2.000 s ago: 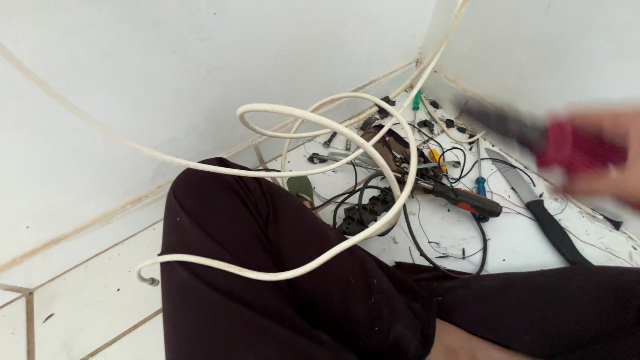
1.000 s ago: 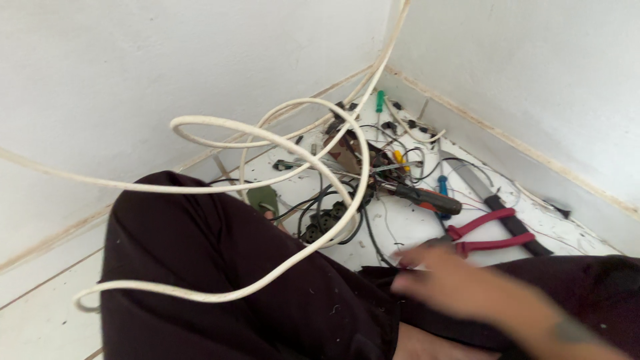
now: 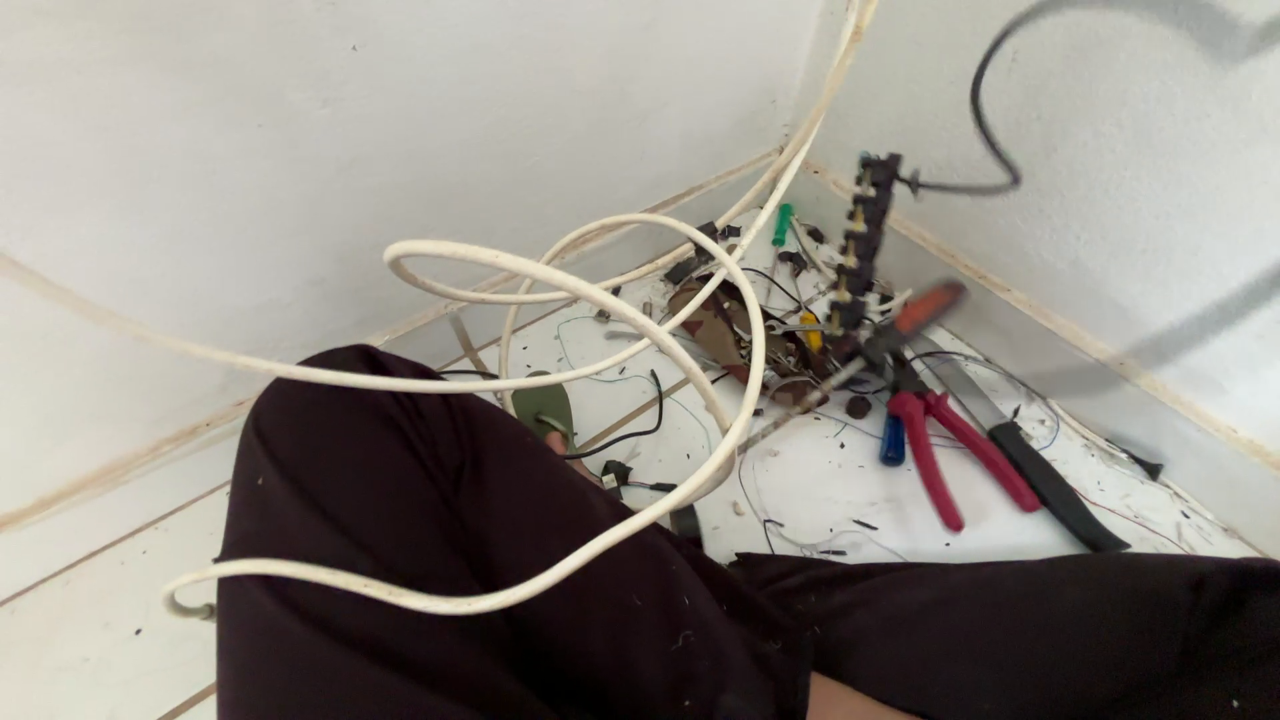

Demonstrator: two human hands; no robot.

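Note:
Neither my left hand nor my right hand shows in the head view. A black terminal strip point(image 3: 865, 240) stands upright above the tool pile, its black cable point(image 3: 975, 187) running off at the upper right. Close below it is a blurred screwdriver with an orange and black handle point(image 3: 925, 308), tilted, its shaft pointing down left. Pliers with red handles point(image 3: 930, 450) lie on the white tiled floor by a blue handle point(image 3: 892, 440) and a knife with a black handle point(image 3: 1060, 485). A green-handled screwdriver point(image 3: 782, 225) lies further back. A thick cream cable point(image 3: 745, 350) loops in front.
Walls meet in a corner behind the pile. My dark-trousered legs point(image 3: 400, 520) frame the near side, with the cream cable over one knee. A camouflage pouch point(image 3: 715, 330), a yellow-handled tool point(image 3: 811, 331), thin wires and scraps lie on the floor. A green sandal point(image 3: 543, 405) shows beside the knee.
The hand seen near the red-handled pliers one second ago is out of view. The black terminal strip now stands raised above the pile, and the orange-handled screwdriver has changed its tilt.

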